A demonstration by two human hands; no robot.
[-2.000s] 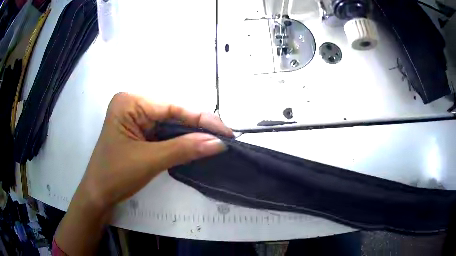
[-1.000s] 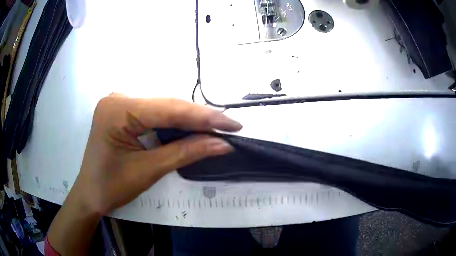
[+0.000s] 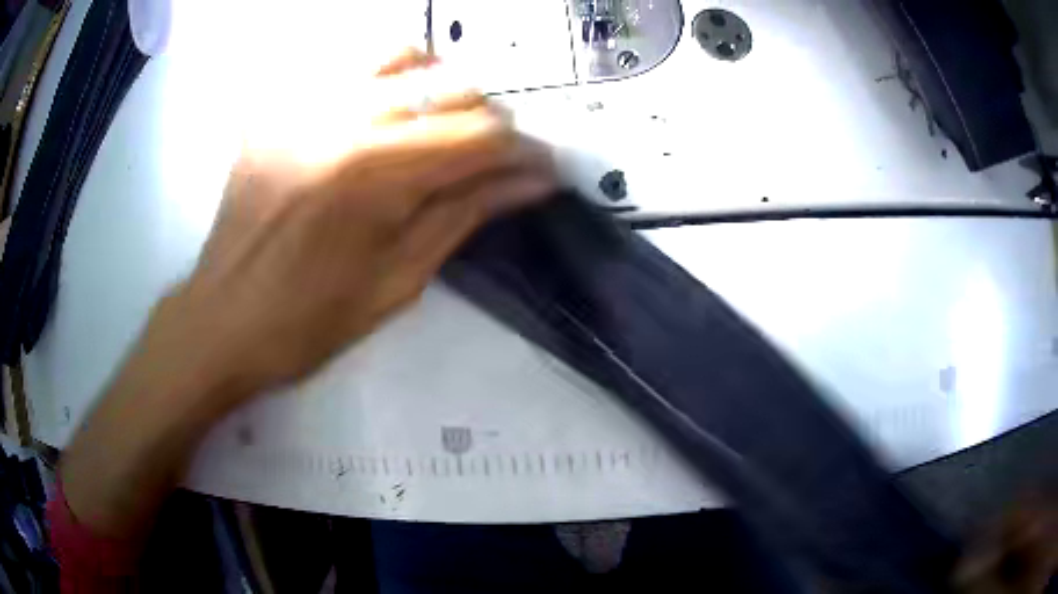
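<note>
A long dark denim strip [image 3: 696, 360] runs from my left hand [image 3: 360, 221] down to the lower right, slanting over the tabletop. A thin pale stitch line shows along its middle. My left hand is blurred and holds the strip's upper end, fingers over it, just left of the machine bed's front edge. My right hand [image 3: 1012, 551] is blurred and cut off at the lower right corner, beside the strip's lower end; its grip cannot be made out. The needle plate [image 3: 632, 35] shows at the top, with nothing on it.
A bundle of dark strips [image 3: 75, 174] lies at far left. A dark denim piece [image 3: 957, 81] lies at upper right, with loose threads beside it. A perforated disc [image 3: 722, 35] sits right of the needle plate. A ruler scale [image 3: 511, 464] runs along the table's near edge.
My left hand has moved up with the strip's end and turned, so the strip now slants steeply. My right hand has come into view at lower right. The view has shifted slightly.
</note>
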